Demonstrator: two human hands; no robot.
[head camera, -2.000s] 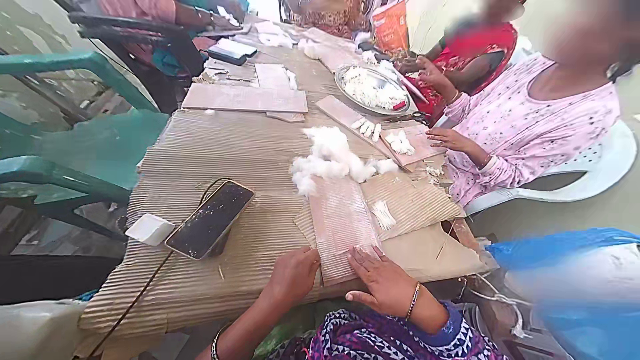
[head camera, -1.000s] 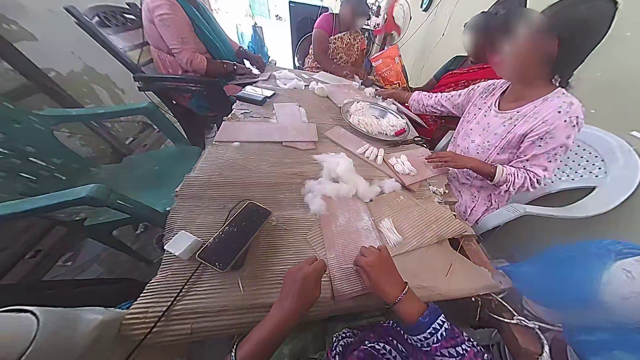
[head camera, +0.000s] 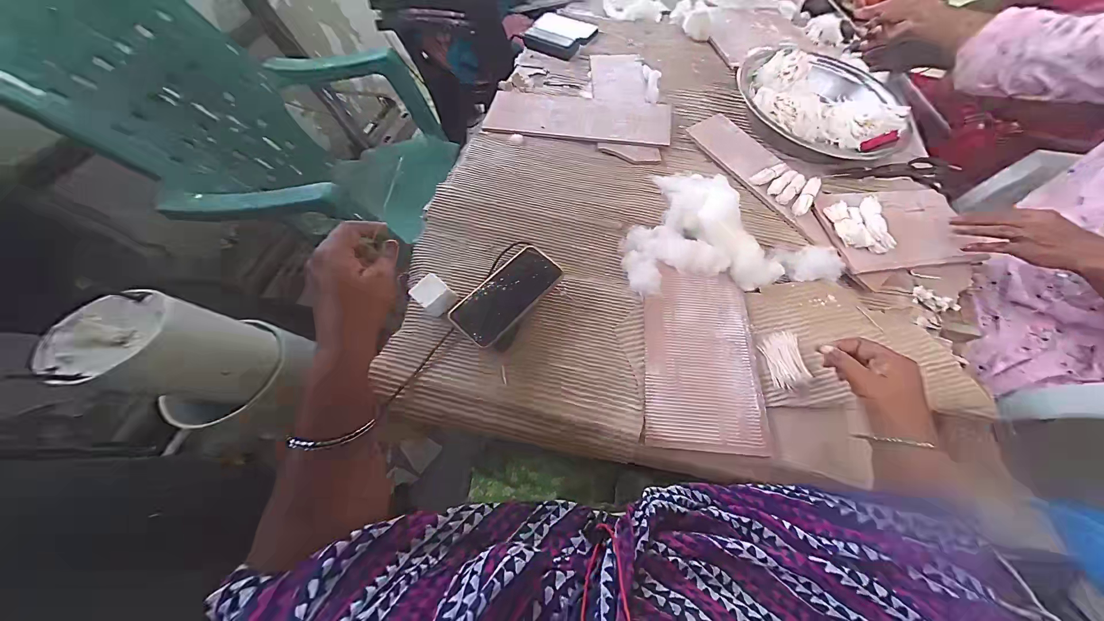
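My left hand (head camera: 358, 263) is raised beside the table's left edge, fingers curled; whether anything is between them cannot be told. Over the cardboard at the right, my right hand (head camera: 871, 371) has its thumb and forefinger together, close to a small bundle of thin white cotton wicks (head camera: 784, 360). Whether it pinches something is too small to tell. Between the hands lies a pinkish ribbed board (head camera: 703, 371), with a heap of loose cotton wool (head camera: 703, 228) at its far end. A smartphone (head camera: 505, 297) and a white charger block (head camera: 433, 295) lie nearer my left hand.
A steel plate (head camera: 749, 108) of white cotton pieces, scissors (head camera: 914, 170) and boards with cotton rolls (head camera: 789, 188) lie at the far right. A co-worker's hand (head camera: 1026, 237) rests beside them. A green plastic chair (head camera: 379, 190) and a pale bucket (head camera: 207, 362) stand left.
Both hands have left the ribbed board: my left hand has moved left past the phone, my right hand rightward to the wick bundle. The view has tilted down.
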